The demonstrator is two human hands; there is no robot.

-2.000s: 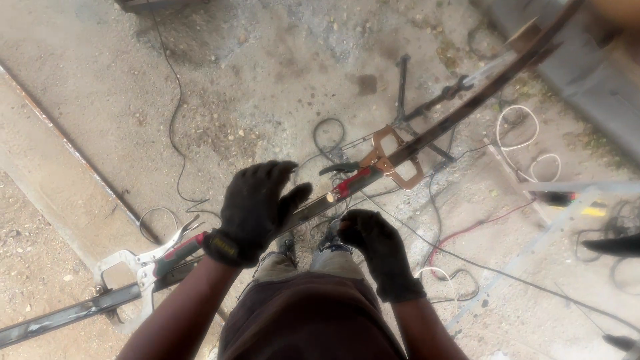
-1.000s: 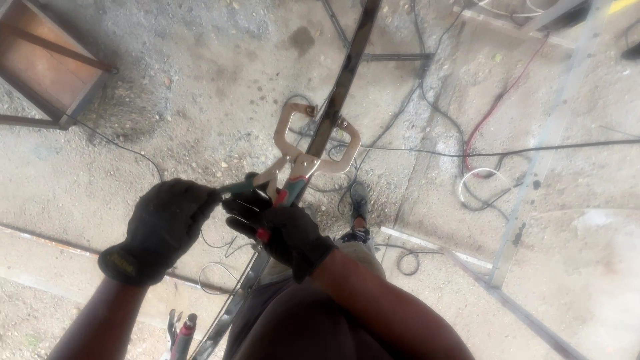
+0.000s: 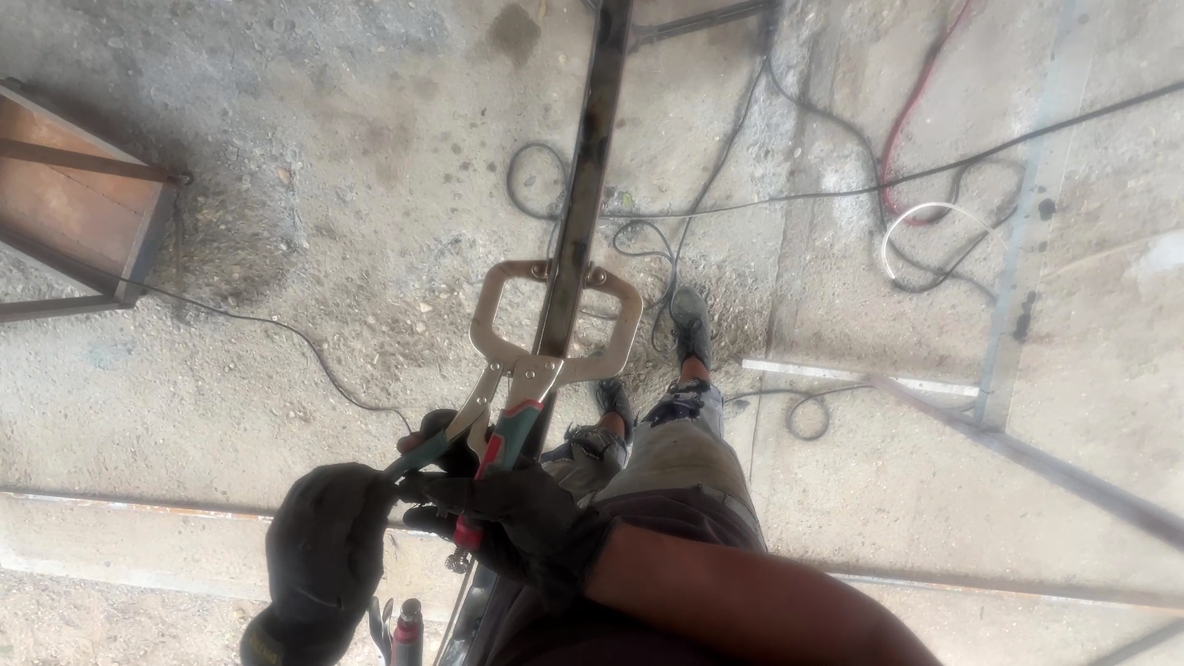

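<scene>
A locking C-clamp [image 3: 534, 372] with green and red handles has its jaws on both sides of a long dark metal bar [image 3: 585, 176]. My right hand [image 3: 527, 509], in a black glove, grips the clamp's red and green handle. My left hand [image 3: 328, 541], gloved too, is at the end of the clamp's green lever, its fingers partly hidden. Below my hands, the handle of a second clamp [image 3: 407, 634] shows beside the lower part of the bar.
Dark cables [image 3: 731, 203], a red cable [image 3: 893, 153] and a white loop [image 3: 890, 242] lie on the concrete ground. At left stands a rusty metal frame [image 3: 153, 240]. Metal bars [image 3: 1064, 467] lie at right. My shoes [image 3: 691, 324] are just right of the bar.
Two seconds ago both hands were away from this clamp's handles; now my right hand grips one and my left hand is at the lever. The view has turned a lot.
</scene>
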